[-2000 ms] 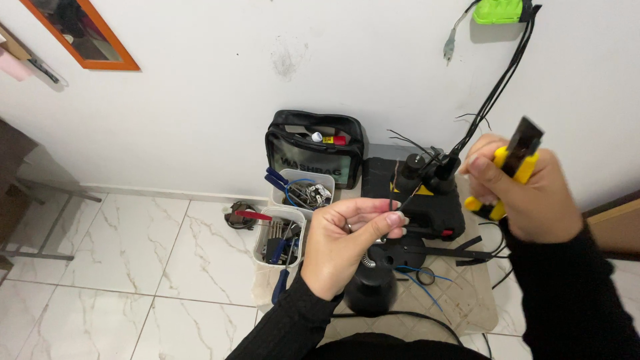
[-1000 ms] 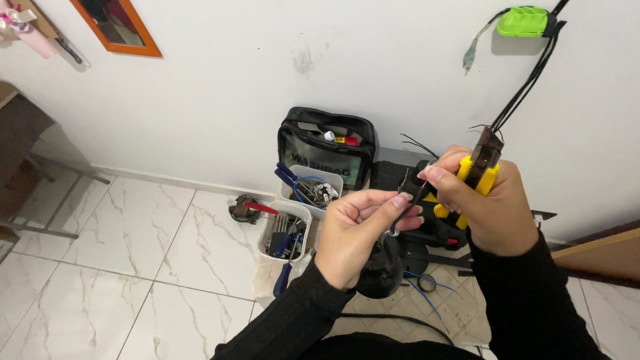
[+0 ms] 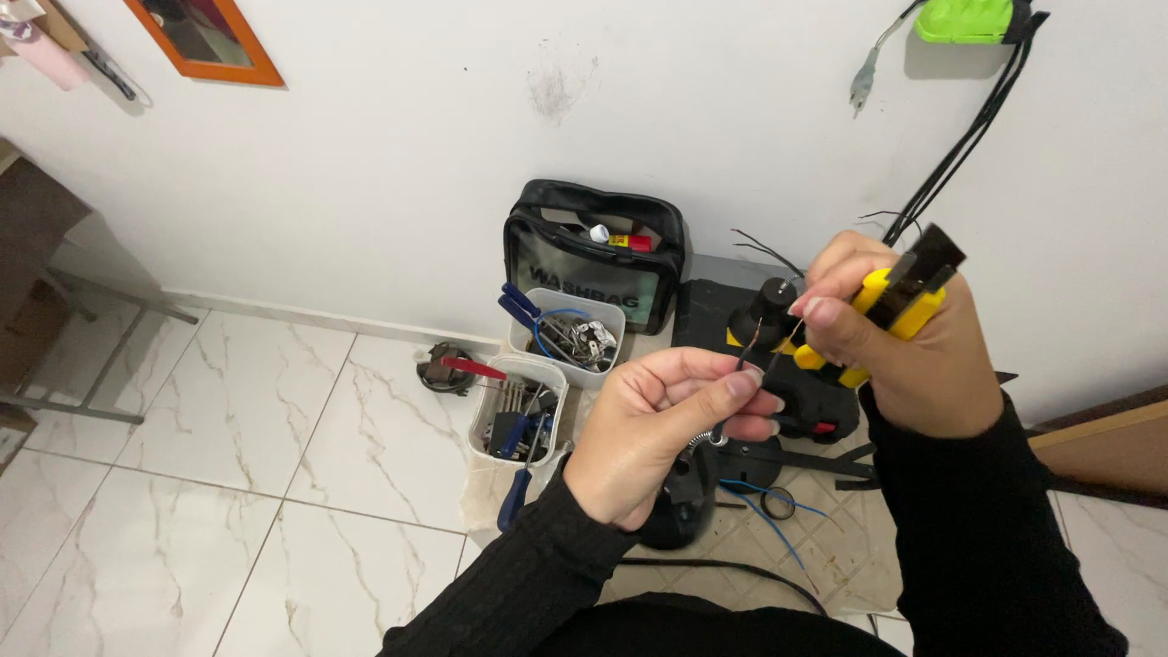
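Observation:
My left hand (image 3: 680,424) pinches a black two-wire cable (image 3: 744,358) between thumb and fingers; bare copper strands show at its split ends. To its right, my right hand (image 3: 899,338) holds yellow-handled pliers (image 3: 885,310) in the palm, dark head pointing up and outward. Its thumb and forefinger are at the tip of one bared strand. Below my left hand are a small metal spring (image 3: 707,440) and a rounded black fixture (image 3: 677,511), partly hidden by the hand. A black lamp-holder-like part (image 3: 774,301) is seen just behind the fingers.
Two clear plastic tubs, one with screws and metal bits (image 3: 602,372), one with screwdrivers and tools (image 3: 474,438), stand left beside a black wash bag (image 3: 593,274). A black case (image 3: 716,306) and blue wires (image 3: 776,529) lie behind and below my hands. Black cables (image 3: 972,137) hang at the right wall.
My right hand has turned the pliers outward from the wires, and the fingertips have parted a little from my left hand since one second ago. My left hand still pinches the cable.

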